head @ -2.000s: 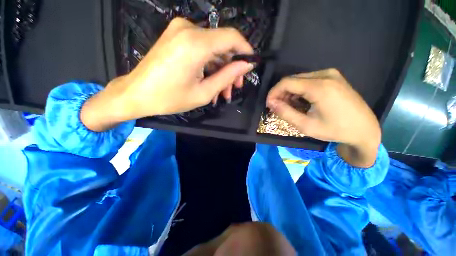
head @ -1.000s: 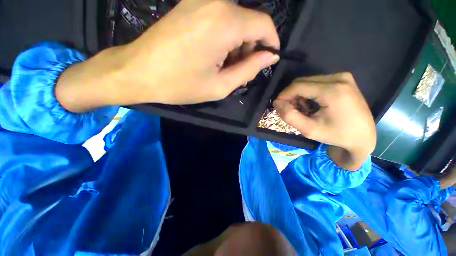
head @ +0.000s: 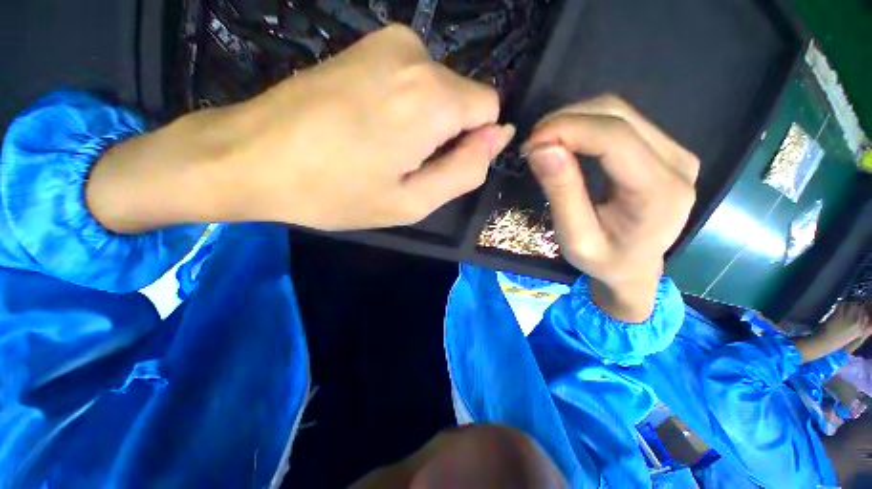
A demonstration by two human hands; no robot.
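My left hand (head: 335, 143), bare, is pinched over the tray. A narrow black plastic part (head: 509, 160) shows at its fingertips, mostly hidden by the fingers. My right hand (head: 626, 177), bare, faces it with thumb and forefinger pinched close to the part. A tiny pale sliver, seemingly a pin, shows at its fingertips. Under my right hand, a pile of small brass-coloured pins (head: 516, 233) lies in the near corner of a section. A jumbled heap of black plastic parts (head: 277, 48) lies beyond my left hand.
The divided black tray (head: 669, 57) has low walls. On the green bench (head: 731, 253) to the right lie clear bags of small parts (head: 794, 160). Another person's blue sleeve (head: 755, 382) and hands (head: 841, 329) show at the lower right. My blue-smocked lap is below the tray.
My right hand has risen from beside the pin pile to my left fingertips, its thumb now upright. The view has shifted slightly, and more of the black heap shows than one second ago.
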